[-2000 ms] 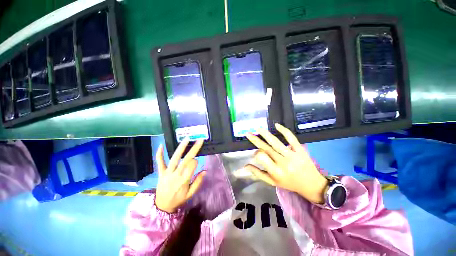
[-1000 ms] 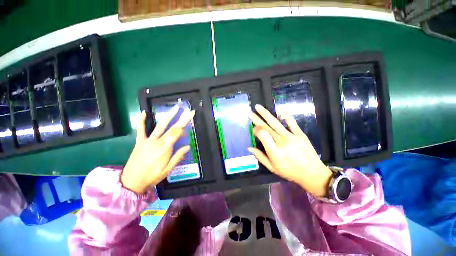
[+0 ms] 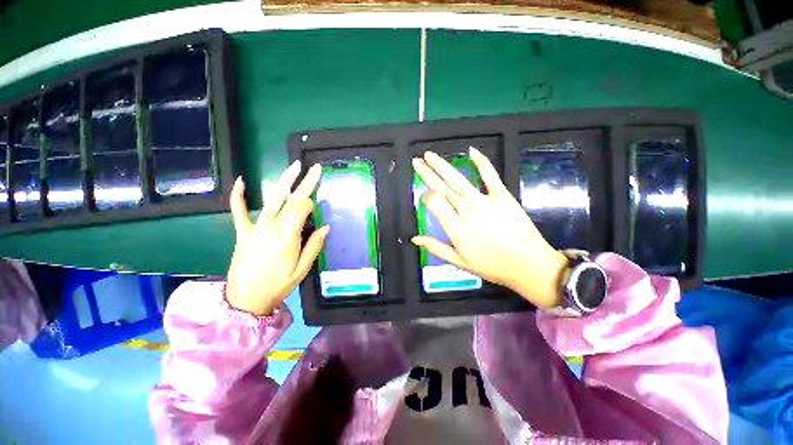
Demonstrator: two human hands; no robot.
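A black tray (image 3: 401,252) holds phones face up in four slots. The leftmost smartphone (image 3: 348,228) has a pale screen with green along its top and sides. My left hand (image 3: 271,243) is spread, its fingertips at that phone's left edge. The second smartphone (image 3: 451,274) shows a pale and green screen, partly hidden. My right hand (image 3: 487,228), with a watch at the wrist, lies over it with fingertips near its top left. Both hands hold nothing. The third smartphone (image 3: 555,200) and the rightmost smartphone (image 3: 658,209) have dark screens with glare.
Another black tray (image 3: 228,130) with several dark phones lies at the left on the green bench (image 3: 348,78). A wooden board (image 3: 522,10) edges the back. A blue stool (image 3: 113,304) stands below left. Blue fabric (image 3: 739,339) shows at the right.
Green now runs across the tops and along more of both lit screens. My hands have moved from below the phones up beside and over them. The view has shifted.
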